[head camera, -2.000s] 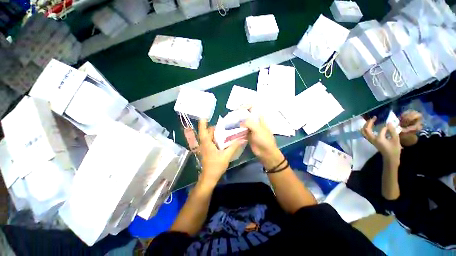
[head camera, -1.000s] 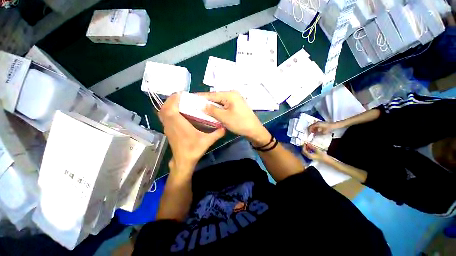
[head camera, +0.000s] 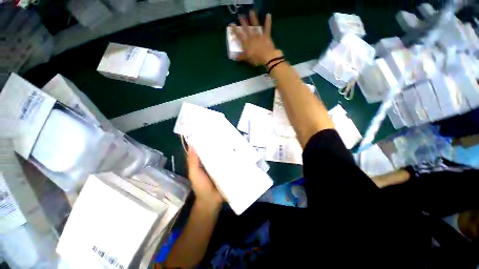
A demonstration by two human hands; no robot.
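Observation:
My left hand [head camera: 202, 178] holds a long white box [head camera: 228, 160] in front of me, tilted, its far end beside the loose cards. The fingers are mostly hidden under it. My right hand [head camera: 254, 42] is stretched out over the green belt [head camera: 205, 65], fingers spread on top of a small white pack [head camera: 235, 43]. Whether it grips the pack cannot be told. Overlapping white cards [head camera: 283, 149] lie on the bench, partly behind my right forearm.
Large white cartons [head camera: 110, 220] lean in a stack at the left. A finished box [head camera: 135, 65] lies on the belt. Small white packs with cord loops [head camera: 420, 100] are piled at upper right. A blurred label strip [head camera: 386, 105] hangs there. Another person's arm [head camera: 391, 178] is at right.
My right hand has let go of the pack in front of me and reached up and away to the belt. My left hand now holds a long white box. The view has shifted.

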